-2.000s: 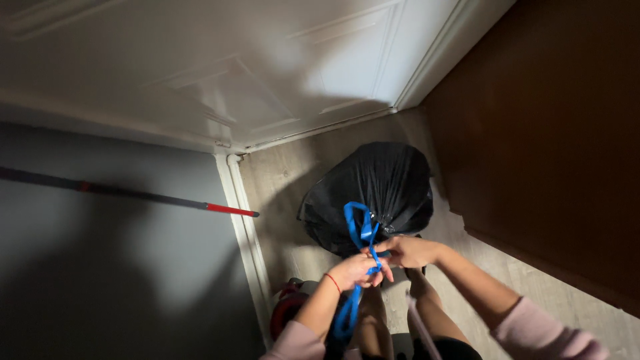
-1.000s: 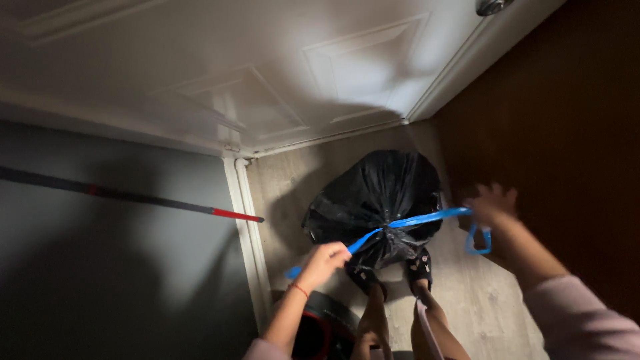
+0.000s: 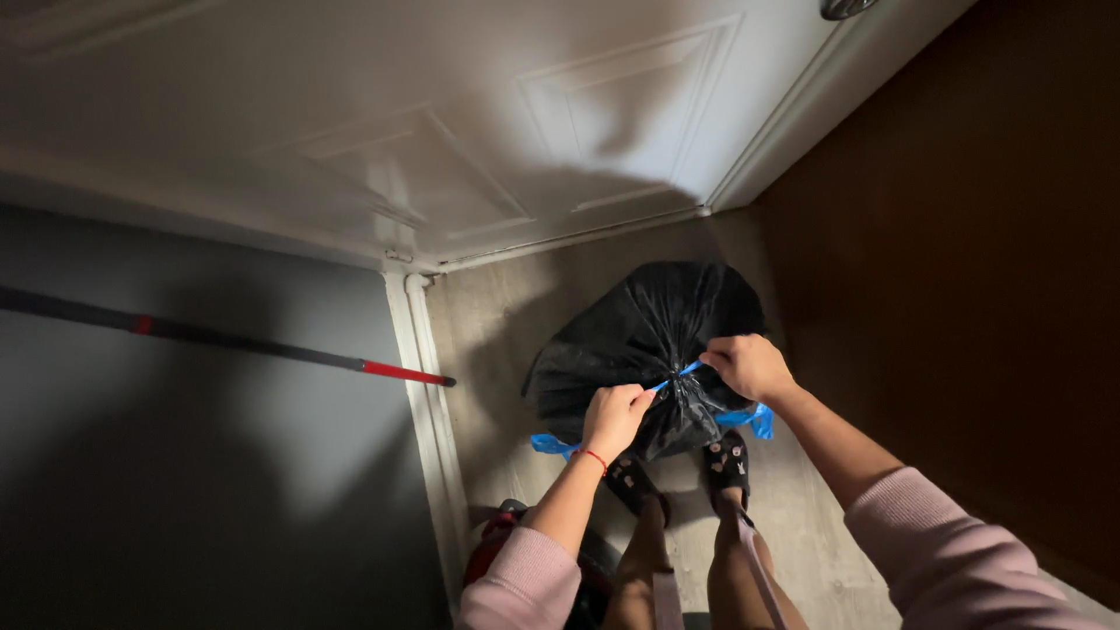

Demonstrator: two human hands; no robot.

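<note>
A full black plastic garbage bag sits on the floor, its top gathered to a puckered center. Blue plastic drawstrings cross at that center. My left hand, with a red string bracelet at the wrist, is closed on one side of the drawstring, and a loose blue end hangs below it. My right hand grips the other side, with a blue end dangling beneath. Only a short blue length shows between the two fists, close above the bag.
A white paneled door stands beyond the bag, with a brown surface at right. At left, a gray and red pole crosses before the gray wall. My feet in black clogs are beside the bag; a red and black object is at lower left.
Two seconds ago my hands were together at the blue strip; one second ago they were spread, my right hand far out with fingers apart. Now both are closed on it near the bag's gathered center.
</note>
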